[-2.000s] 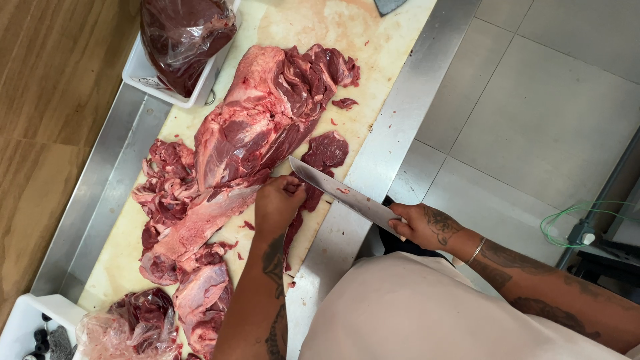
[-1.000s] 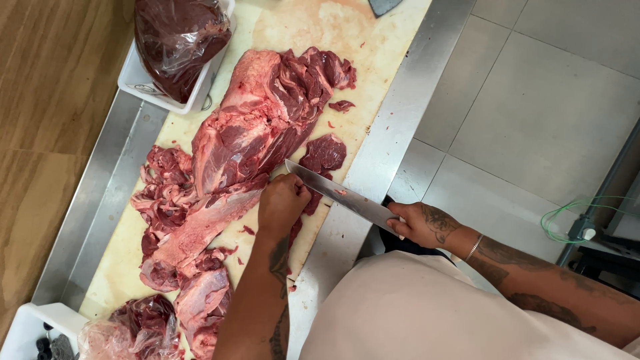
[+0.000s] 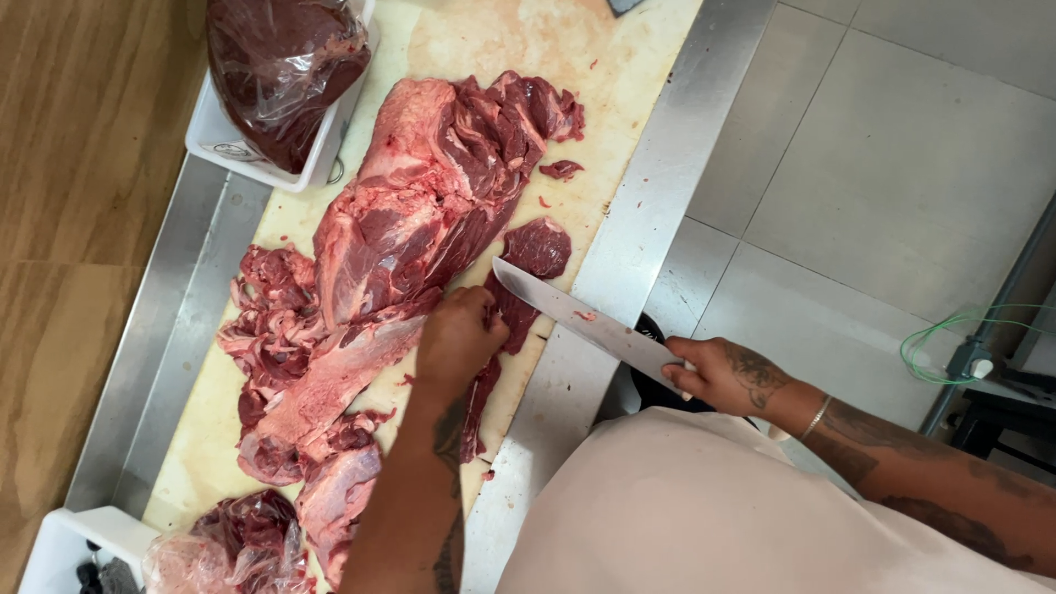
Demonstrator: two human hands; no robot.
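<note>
My right hand (image 3: 709, 371) grips the handle of a large butcher's knife (image 3: 569, 313), its broad blade lying diagonally over thin strips of red meat (image 3: 516, 309) near the board's edge. Just left of the blade tip, my left hand (image 3: 462, 330) has its fingers curled at the strips; whether it pinches a piece is hidden. A big cut of raw meat (image 3: 412, 214) lies on the pale cutting board (image 3: 528, 41), beyond my left hand. A long fatty piece (image 3: 330, 396) and a heap of trimmings (image 3: 276, 305) rest to its left. A small scrap (image 3: 562, 169) lies apart.
A white plastic tub (image 3: 309, 165) holds dark meat in clear plastic at the upper left. Bagged meat (image 3: 247, 528) and another white container (image 3: 74, 536) are at the lower left. The steel table edge (image 3: 660, 173) runs along the board. A green cord (image 3: 916, 346) hangs at right.
</note>
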